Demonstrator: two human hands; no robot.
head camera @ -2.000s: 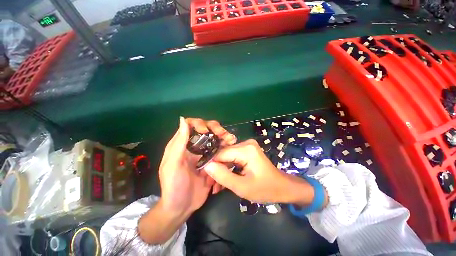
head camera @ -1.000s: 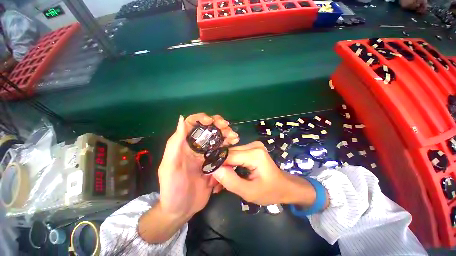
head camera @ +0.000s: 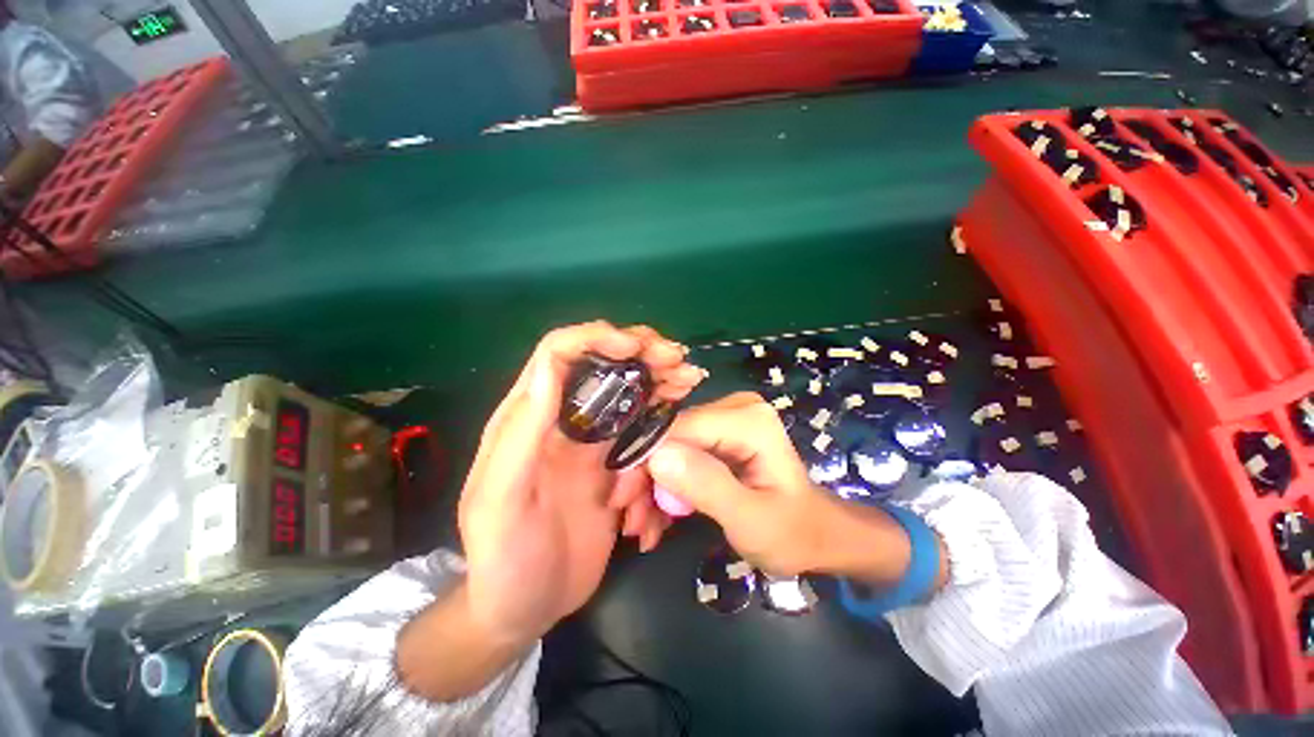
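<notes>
My left hand [head camera: 526, 504] is palm up at the centre and holds a round electronic unit [head camera: 607, 399], its inner parts showing, between thumb and fingers. My right hand [head camera: 749, 482] pinches a thin black disc part [head camera: 641, 436] by its edge, tilted close beside the unit. A pink finger cot [head camera: 670, 500] shows at my right thumb. Whether the disc part and the unit are joined is too small to tell. Loose discs with cream tape tabs [head camera: 894, 389] lie on the bench to the right, some with shiny faces [head camera: 879, 462].
A red tray stack [head camera: 1110, 346] stands at right, and another red tray [head camera: 749, 68] lies across the bench. The power supply [head camera: 310, 482] and tape rolls [head camera: 242, 688] are at left. A black cord [head camera: 627, 677] lies below. A person's sleeve [head camera: 43, 87] shows upper left.
The disc part in my right hand has tilted and moved slightly up and right, and the pink cot has come into view. My left hand has shifted a little with the unit.
</notes>
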